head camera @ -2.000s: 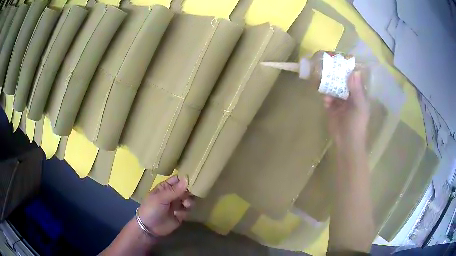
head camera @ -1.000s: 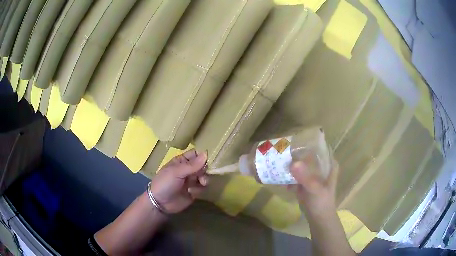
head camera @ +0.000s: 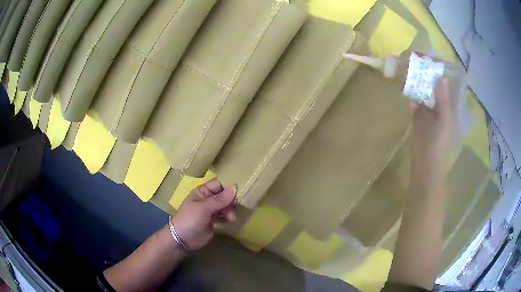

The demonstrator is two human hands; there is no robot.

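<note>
Khaki panels (head camera: 263,128) overlap in a long fanned row, with yellow pieces (head camera: 147,171) showing past their ends. My left hand (head camera: 200,214) pinches the lower corner of the front panel's glue edge (head camera: 295,121) between thumb and fingertips. My right hand (head camera: 431,108) holds the clear glue bottle (head camera: 424,78) with its white label. The bottle lies sideways, its long pale nozzle (head camera: 365,60) pointing left at the upper end of that panel's edge. Small shiny marks show along the middle of the edge.
More khaki panels (head camera: 477,185) lie at the right under and beyond my right forearm. Crinkled clear plastic (head camera: 485,251) is at the lower right table edge. A dark floor (head camera: 85,211), a blue thing (head camera: 39,219) and a dark box-like shape (head camera: 20,165) show at lower left.
A second ago the nozzle was at the panel's lower corner by my left hand; my right hand has moved the bottle to the upper right. My left hand has stayed nearly in place, still pinching.
</note>
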